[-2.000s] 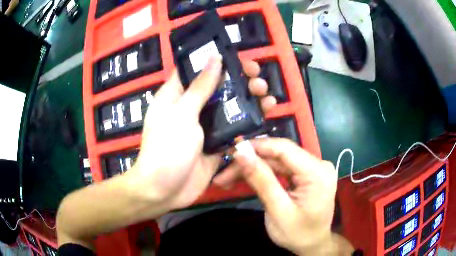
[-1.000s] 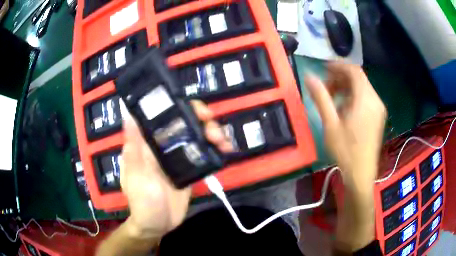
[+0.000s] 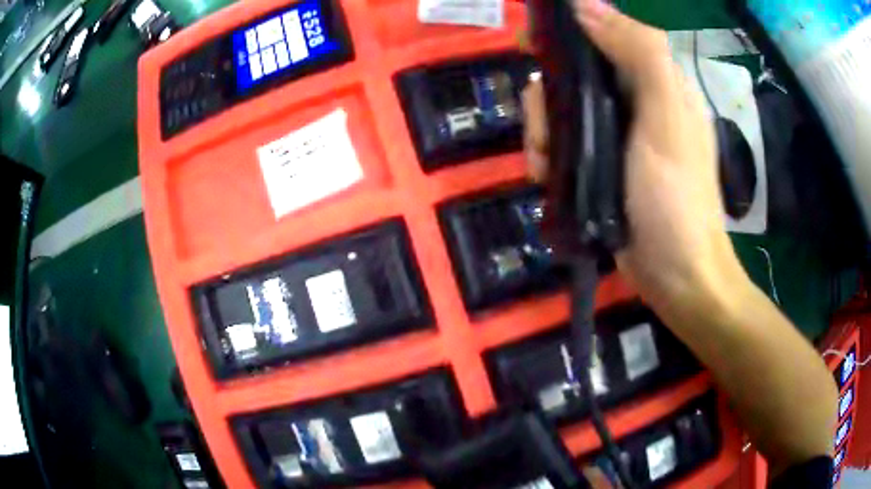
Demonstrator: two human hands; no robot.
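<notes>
My right hand (image 3: pixel 669 162) is wrapped around a black barcode scanner (image 3: pixel 587 134), held upright above the tray; its dark cord hangs down from the lower end. A black handset (image 3: pixel 501 451) lies over the tray at the bottom edge, blurred and cut off. Only fingertips of my left hand (image 3: pixel 602 472) show at its right side; the rest is out of the picture. The orange-red tray (image 3: pixel 181 329) holds several face-down handsets (image 3: pixel 310 298) and one face-up handset with a lit blue screen (image 3: pixel 282 46). One left pocket shows only a white paper label (image 3: pixel 310 162).
A black mouse (image 3: pixel 733 167) sits on a white sheet (image 3: pixel 754 105) at the right. A monitor edge (image 3: pixel 11 382) is at the far left. Loose dark items (image 3: pixel 72 67) lie at the upper left. Another orange-red tray pile (image 3: pixel 840 344) stands at the right edge.
My right hand, which was empty, now holds the scanner over the tray. The view has shifted closer to the tray's upper left. The handset and my left hand are now lower, mostly cut off.
</notes>
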